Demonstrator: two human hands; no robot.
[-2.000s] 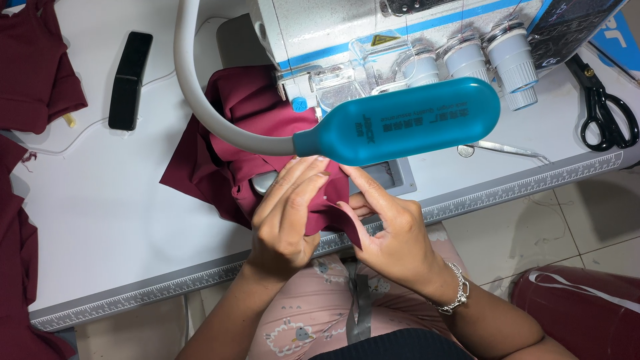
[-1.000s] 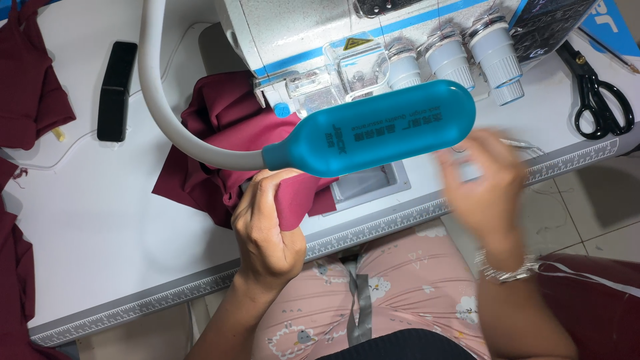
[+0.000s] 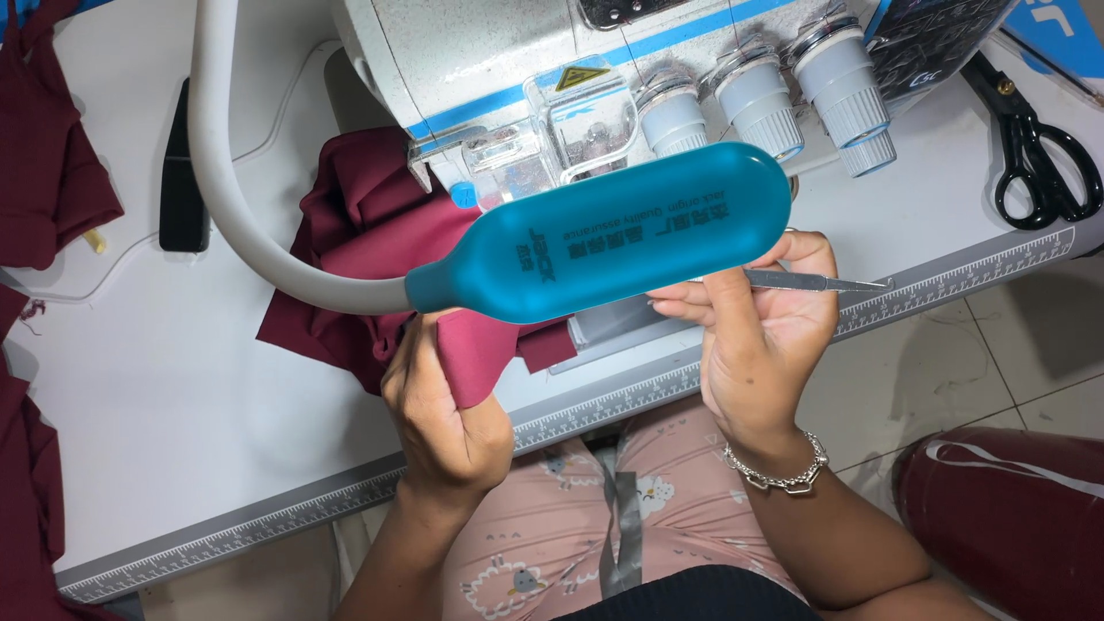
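Observation:
My left hand (image 3: 448, 414) grips a folded edge of maroon fabric (image 3: 371, 224) near the front of the sewing table. The rest of that fabric lies bunched up to the left end of a white Jack overlock sewing machine (image 3: 483, 52). In my right hand (image 3: 759, 336) is a pair of metal tweezers (image 3: 806, 281), held between thumb and fingers with its bent tip pointing right. The teal head of a gooseneck lamp (image 3: 604, 233) hangs over the work and hides part of the fabric, the machine's front and some fingertips.
Black-handled scissors (image 3: 1035, 164) lie at the right of the table (image 3: 216, 448), whose front edge carries a ruler strip. A black oblong object (image 3: 184, 172) and a white cable lie at the left, near more maroon fabric (image 3: 52, 147). The lamp's neck (image 3: 211, 129) arches over the left side.
My right hand has let go of the fabric, moved right and picked up the tweezers that lay on the table. My left hand keeps its hold on the cloth.

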